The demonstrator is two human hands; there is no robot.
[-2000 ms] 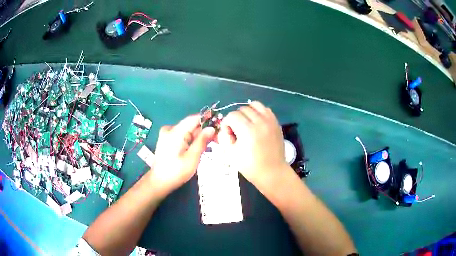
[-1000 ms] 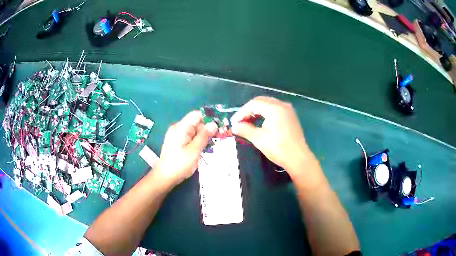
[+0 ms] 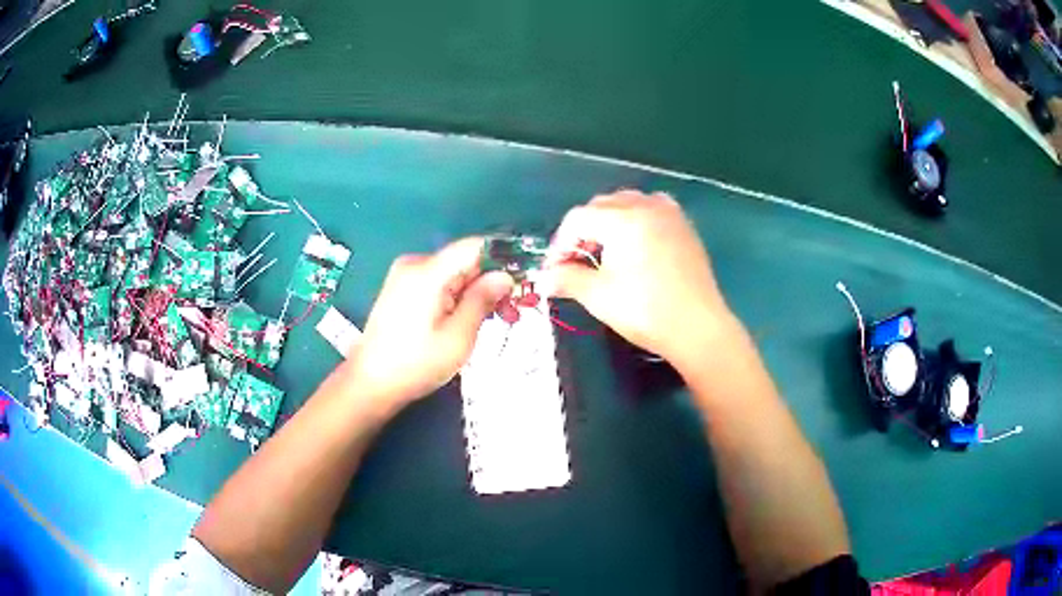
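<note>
A small circuit board (image 3: 512, 249) is between my hands above the phone. My left hand (image 3: 425, 314) grips its left side between thumb and fingers. My right hand (image 3: 641, 270) pinches thin leads at the board's right end; the tiny plug is too blurred to tell. Red wires (image 3: 571, 325) hang below my right fingers. The phone (image 3: 516, 408) lies upright in the picture with a glaring white screen, its top end partly behind the held parts. A dark shape, partly hidden by my right hand and forearm, lies right of the phone; I cannot make it out clearly.
A tangled board heap (image 3: 151, 291) covers the left, with one loose board (image 3: 318, 269) beside it. Two speaker housings (image 3: 894, 363) with blue batteries stand at right. The conveyor belt (image 3: 524, 82) beyond carries several units. Red and blue items show at the lower right edge.
The right hand has moved off the speaker housing beside the phone and in to the board's right end. The board now lies more level. The units on the belt have shifted left in view.
</note>
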